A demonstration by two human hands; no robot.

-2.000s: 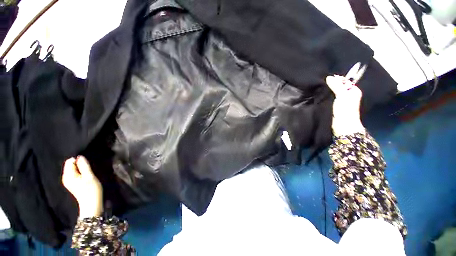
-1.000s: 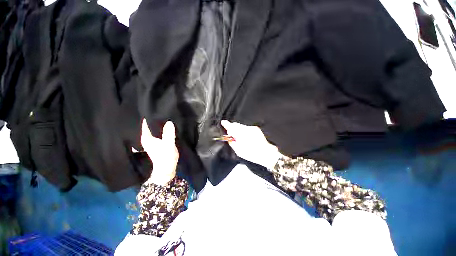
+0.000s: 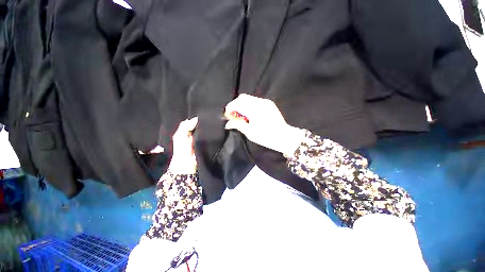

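Note:
A black suit jacket (image 3: 314,90) is spread in front of me, its two fronts brought together at the centre and its lower edge by my lap. My right hand (image 3: 258,121) is closed around the red-handled thread snips (image 3: 239,116) at the front edge; their tips point left and are hardly visible. My left hand (image 3: 185,139) is at the left front panel, fingers partly hidden by the cloth; it seems to pinch the cloth. A bit of shiny dark lining (image 3: 235,159) shows below my right hand.
More black jackets (image 3: 80,95) hang at the left, over the table edge. A blue wire basket (image 3: 77,255) stands on the blue floor (image 3: 420,183) at lower left. A dark flat rectangle (image 3: 471,15) lies on the white table at upper right.
The jacket was open with its lining showing; its fronts now cover most of the lining. Both hands came to the centre, then my right hand moved slightly up and my left hand met the front panel.

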